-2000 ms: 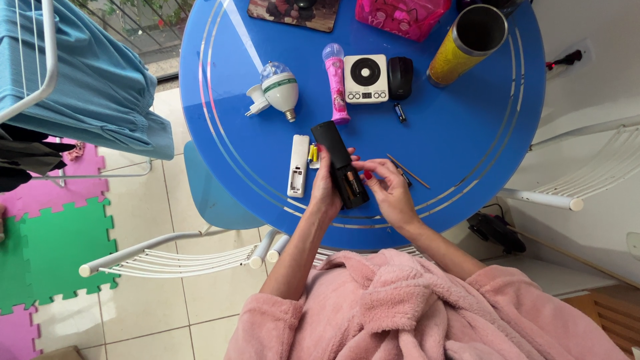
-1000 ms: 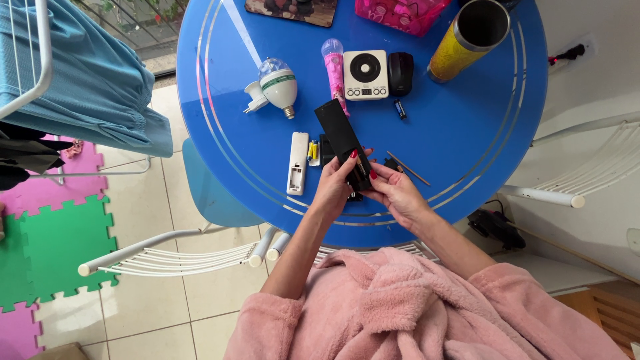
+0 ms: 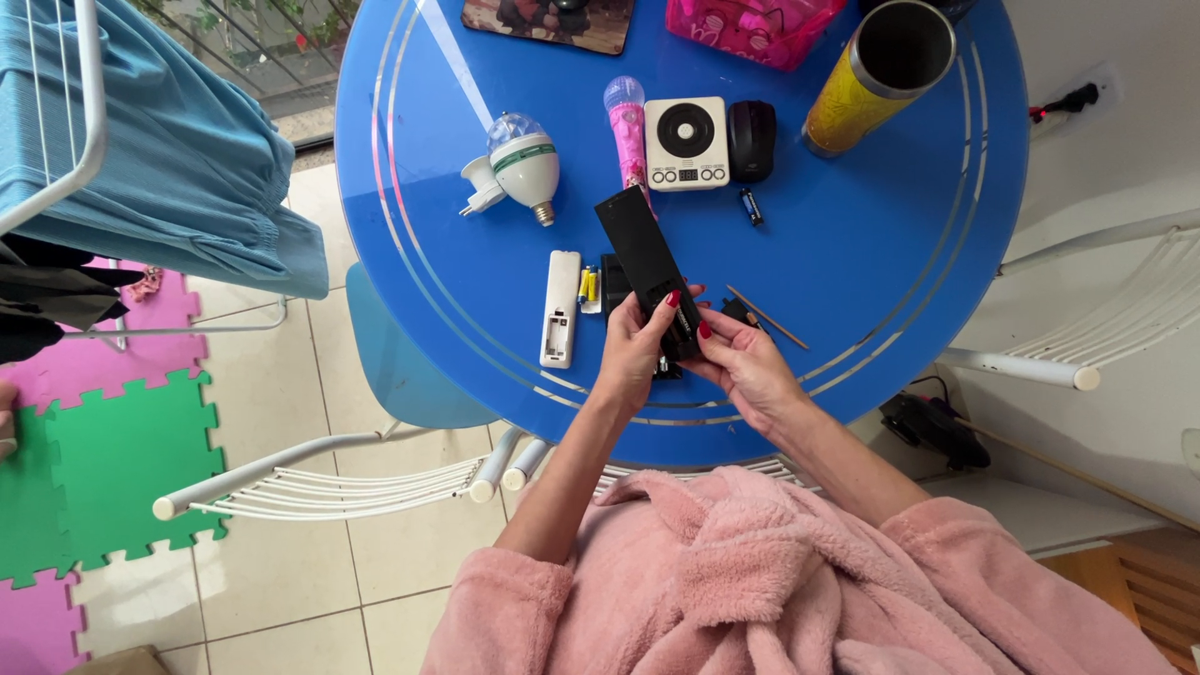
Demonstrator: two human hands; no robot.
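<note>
Both my hands hold a black remote control [image 3: 642,244] above the near part of the blue table. Its battery compartment faces up at the lower end, with a battery in it. My left hand [image 3: 635,352] grips the lower left side, the thumb on top. My right hand [image 3: 747,361] pinches the lower right edge near the battery. Left of the hands lie a white remote [image 3: 561,309] with its compartment uncovered and yellow batteries [image 3: 589,284]. A black piece lies partly hidden behind my left hand. Beyond my right hand are a thin wooden stick [image 3: 769,319] and a small black part [image 3: 741,311].
Farther back on the round table [image 3: 450,309] are a disco light bulb [image 3: 525,164], pink toy microphone [image 3: 626,131], white device with a round dial [image 3: 687,143], black mouse [image 3: 752,141], loose battery [image 3: 751,207], yellow tumbler [image 3: 877,80] and pink basket [image 3: 750,33]. White chairs stand nearby.
My right hand has moved in from beside the black remote to its lower end and now touches it. The remote's lower end has shifted slightly within my hands.
</note>
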